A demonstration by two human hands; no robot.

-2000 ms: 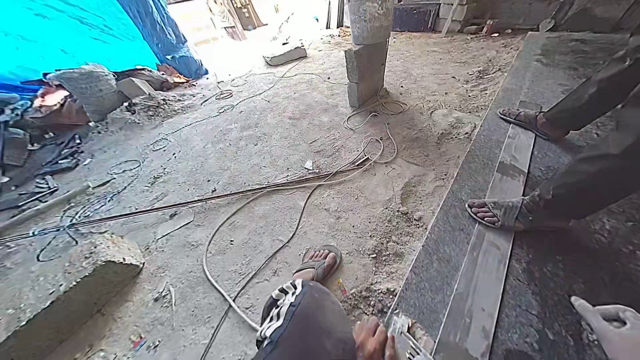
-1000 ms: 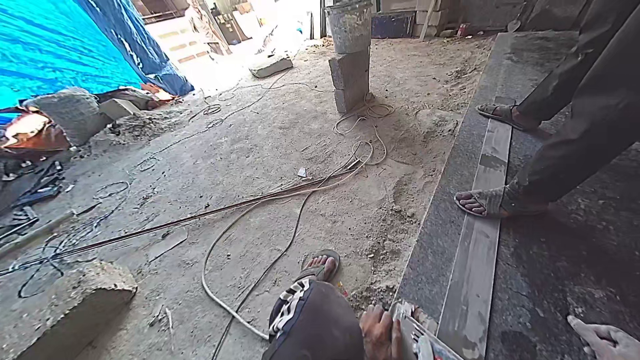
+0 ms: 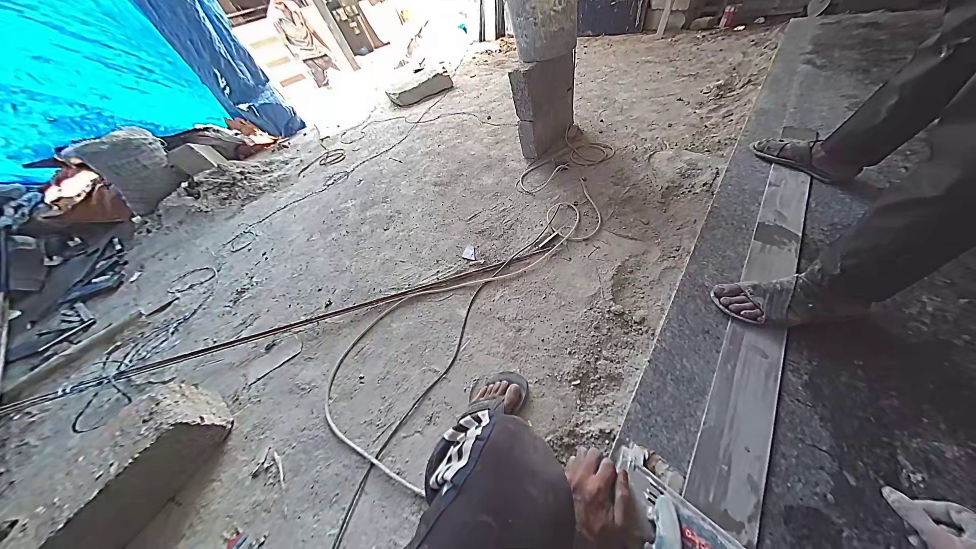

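At the bottom centre, beside my dark-trousered knee, my left hand (image 3: 602, 492) has its fingers curled against the metal base of a handheld power tool (image 3: 682, 526), cut off by the frame. The tool sits at the near end of a dark speckled stone slab (image 3: 831, 427). Along the slab lies a long flat grey strip (image 3: 743, 396). A pale, dusty hand (image 3: 930, 518) with one finger extended shows over the slab at the lower right; whose hand it is I cannot tell, and no other hand that could be my right one shows.
A person in sandals (image 3: 862, 305) stands on the slab, feet on or beside the strip. Loose cables (image 3: 457, 286) cross the dirt floor. A concrete block (image 3: 145, 457) lies at the lower left. Stacked blocks (image 3: 543, 107) support a bucket (image 3: 543, 30). Rubble borders a blue tarp (image 3: 99, 84).
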